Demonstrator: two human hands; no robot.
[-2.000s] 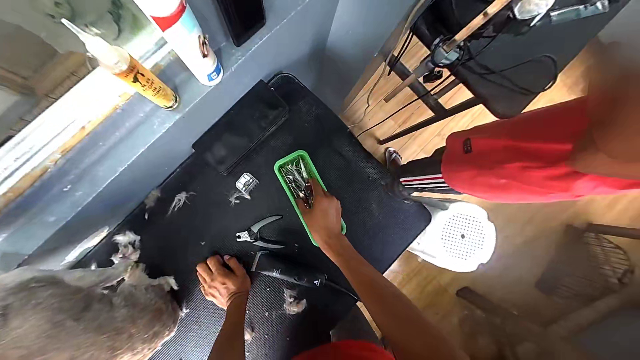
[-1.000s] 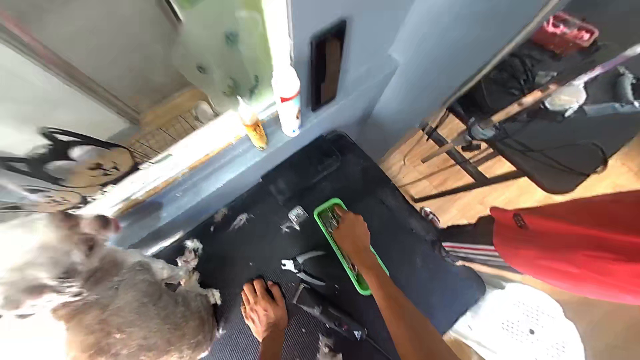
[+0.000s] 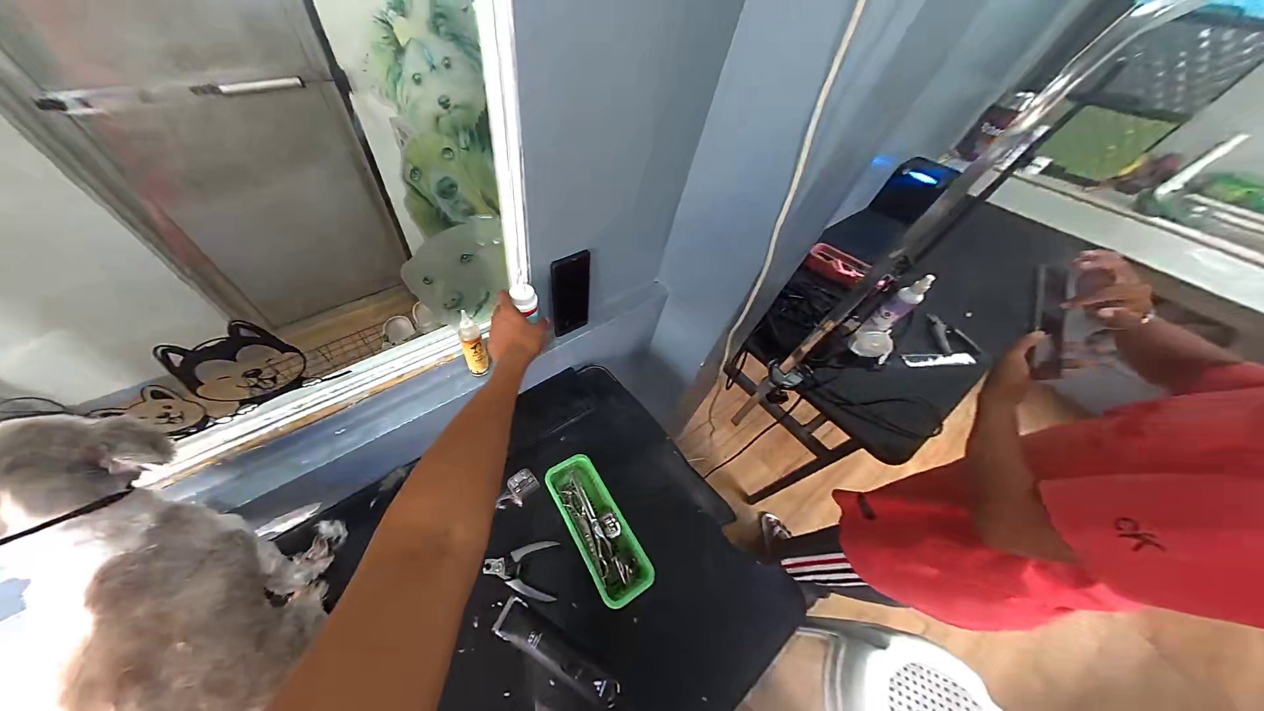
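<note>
My left hand (image 3: 515,331) reaches up to the window ledge, its fingers around a white-capped bottle (image 3: 524,299). Just left of it stands a small bottle of yellow liquid with a nozzle tip (image 3: 474,346). Below, on the black grooming table (image 3: 691,592), lies a green plastic tray (image 3: 642,578) holding metal scissors and other small tools. Left of the tray are pet nail clippers (image 3: 518,570), spread apart, and a small metal piece (image 3: 521,482). A black electric hair clipper (image 3: 555,652) lies nearer to me. My right hand is out of view.
A grey-and-white dog (image 3: 178,592) is at the left, a dark cord at its neck. A black phone (image 3: 571,292) leans on the wall. At the right, a person in red (image 3: 1086,513) holds a flat object near another black table (image 3: 948,385). A white stool (image 3: 908,671) stands below.
My left hand has gone from the tabletop up to the bottle on the ledge. My right hand has left the green tray and gone out of view. The view has swung up.
</note>
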